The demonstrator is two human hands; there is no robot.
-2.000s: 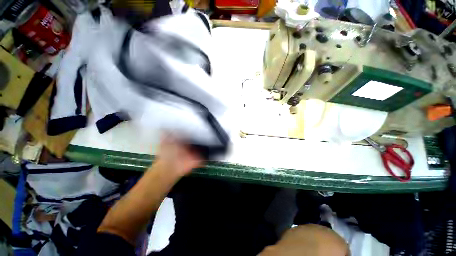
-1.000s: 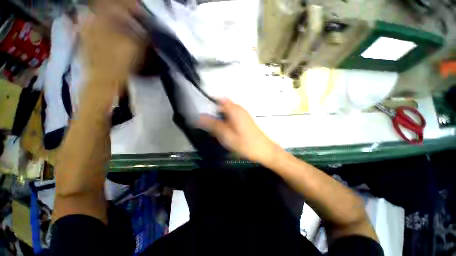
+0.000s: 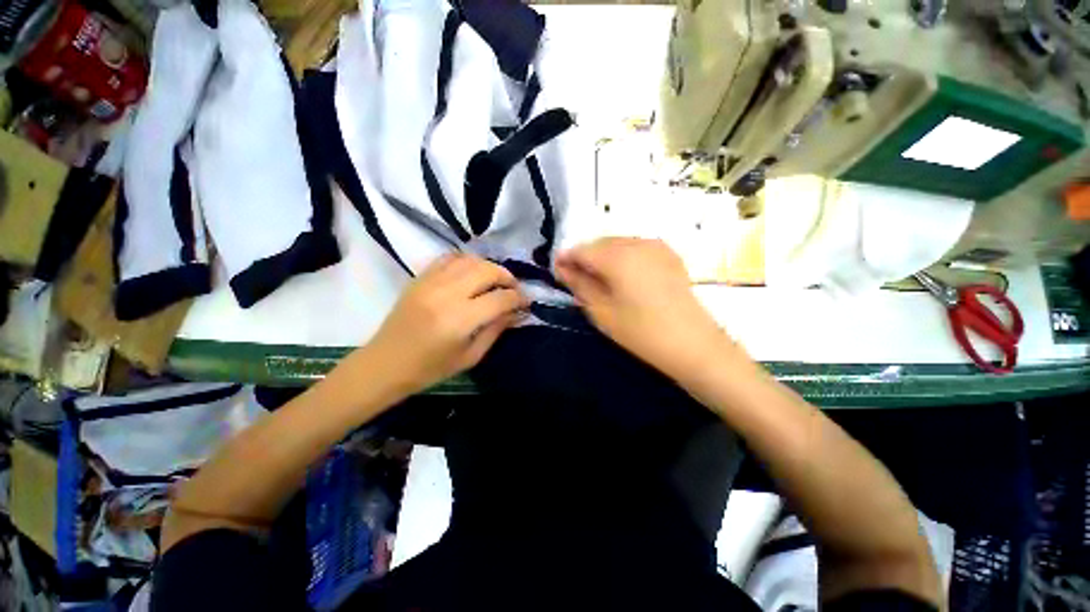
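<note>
A white garment piece with navy stripes and navy edges (image 3: 400,132) lies left of the needle and reaches to the table's front edge. My left hand (image 3: 460,313) and my right hand (image 3: 628,293) both pinch its navy-striped near edge between the fingertips, a short way apart. The sewing machine (image 3: 765,90) stands to the right, with its brightly lit needle area (image 3: 711,173) away from the cloth in my hands. The fingertips partly hide the pinched edge.
White sleeves with navy cuffs (image 3: 257,155) lie at the left. Red-handled scissors (image 3: 986,325) and a white rounded sheet (image 3: 914,233) lie at the right. A red tin (image 3: 84,60) stands at the far left. A blue basket (image 3: 347,514) is below the table.
My left hand has come down from the upper left to the near edge, beside my right hand. The blurred, moving garment now lies spread and still, with both hands on its edge.
</note>
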